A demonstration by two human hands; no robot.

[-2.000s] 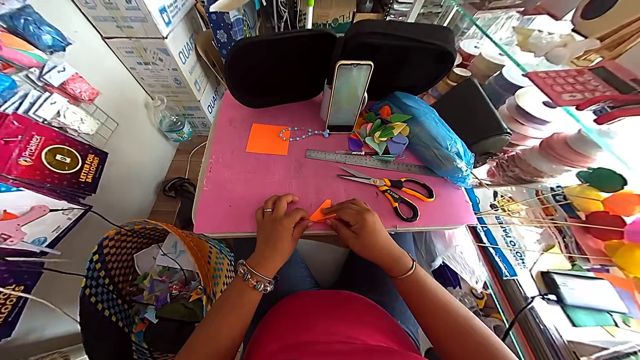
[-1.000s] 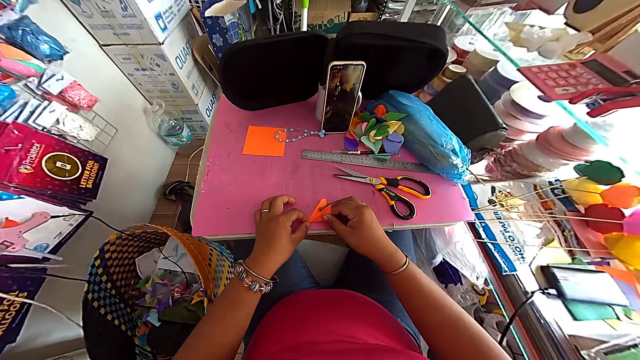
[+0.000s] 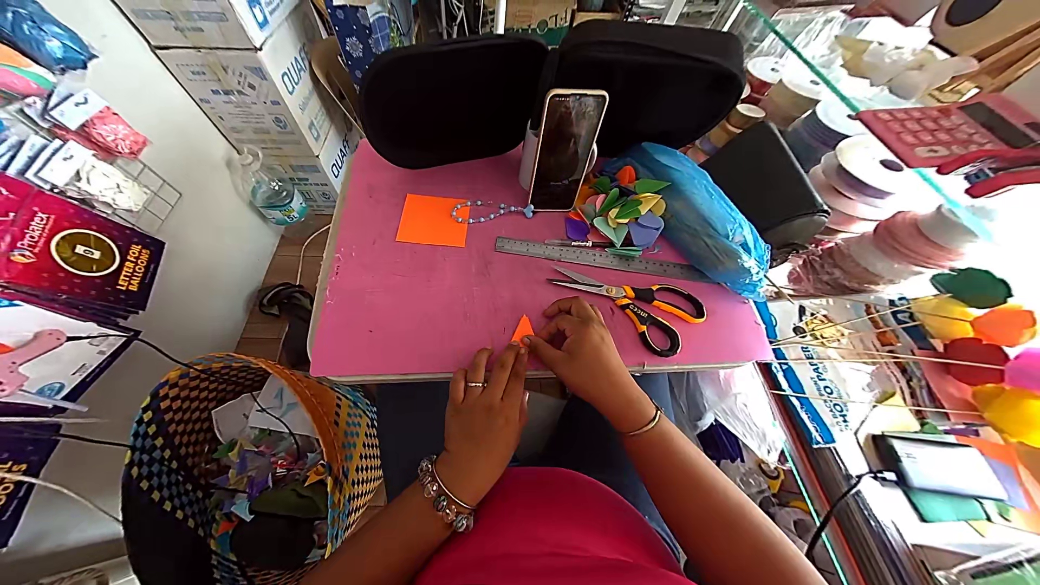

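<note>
A small folded piece of orange paper (image 3: 522,329) lies near the front edge of the pink tabletop (image 3: 390,309), its tip pointing away from me. The fingertips of my left hand (image 3: 486,406) press on its near end. My right hand (image 3: 581,349) pinches its right side between thumb and fingers. Scissors with black and yellow handles (image 3: 642,305) lie to the right, blades slightly apart. Beyond them is a steel ruler (image 3: 597,260). A square orange sheet (image 3: 426,219) lies farther back at left, a blue bead string (image 3: 491,215) overlapping its edge.
A phone (image 3: 567,150) stands upright at the back, beside a pile of folded coloured paper pieces (image 3: 621,207) and a blue plastic bag (image 3: 707,219). Black cases (image 3: 455,101) rise behind. A woven basket (image 3: 349,439) with paper scraps stands at lower left. Ribbon spools (image 3: 869,166) are at right.
My left hand has turned and its fingers have straightened toward the orange piece, where before they were bent beside it. The orange piece now points away from me and shows less of its surface.
</note>
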